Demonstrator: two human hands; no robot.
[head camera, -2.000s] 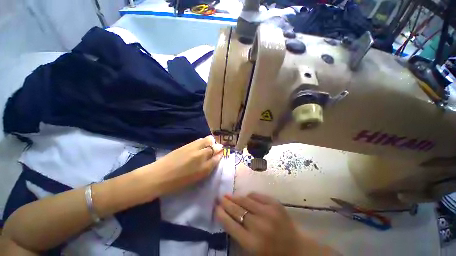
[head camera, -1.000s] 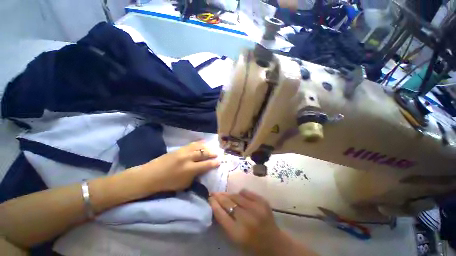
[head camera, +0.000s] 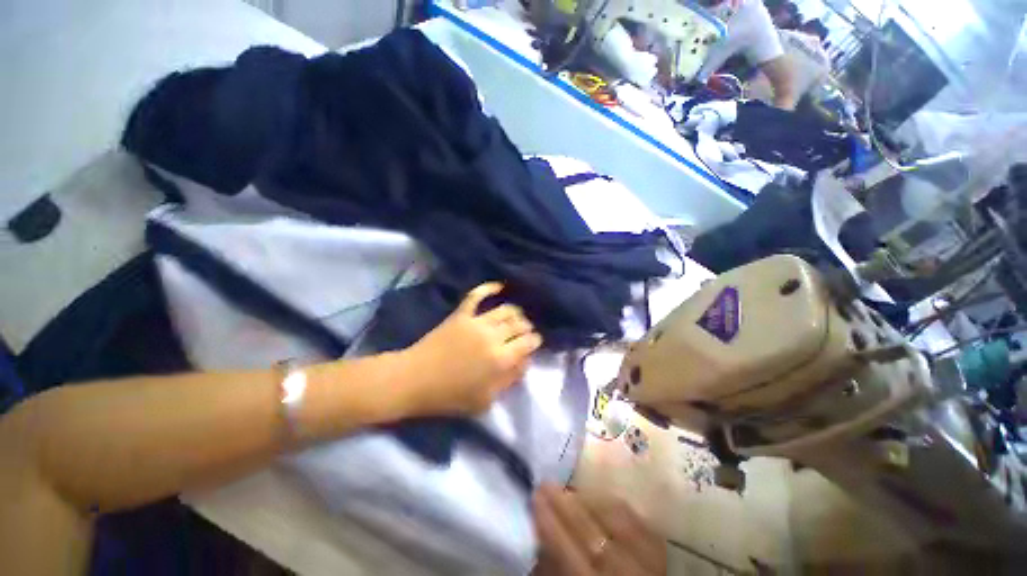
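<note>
A large garment of dark navy cloth (head camera: 372, 135) and white panels (head camera: 304, 276) lies spread left of the sewing machine (head camera: 743, 338). My left hand (head camera: 479, 349) lies on the garment left of the machine head, fingers bent at the dark and white cloth. A bracelet is on that wrist. My right hand (head camera: 591, 534) is at the lower middle, at the right edge of the white cloth, partly cut off by the bottom edge. The needle area is mostly hidden by the machine head.
A light-blue trough (head camera: 597, 141) with a blue rim runs behind the garment. Red and yellow scissor handles (head camera: 594, 88) lie beyond it. Another person's arm (head camera: 777, 73) works at a machine at the top right. Dark specks mark the machine bed (head camera: 653, 484).
The view has turned, so the machine sits lower right and tilted. My left hand has come away from the needle area, and the white cloth has shifted left of the presser foot.
</note>
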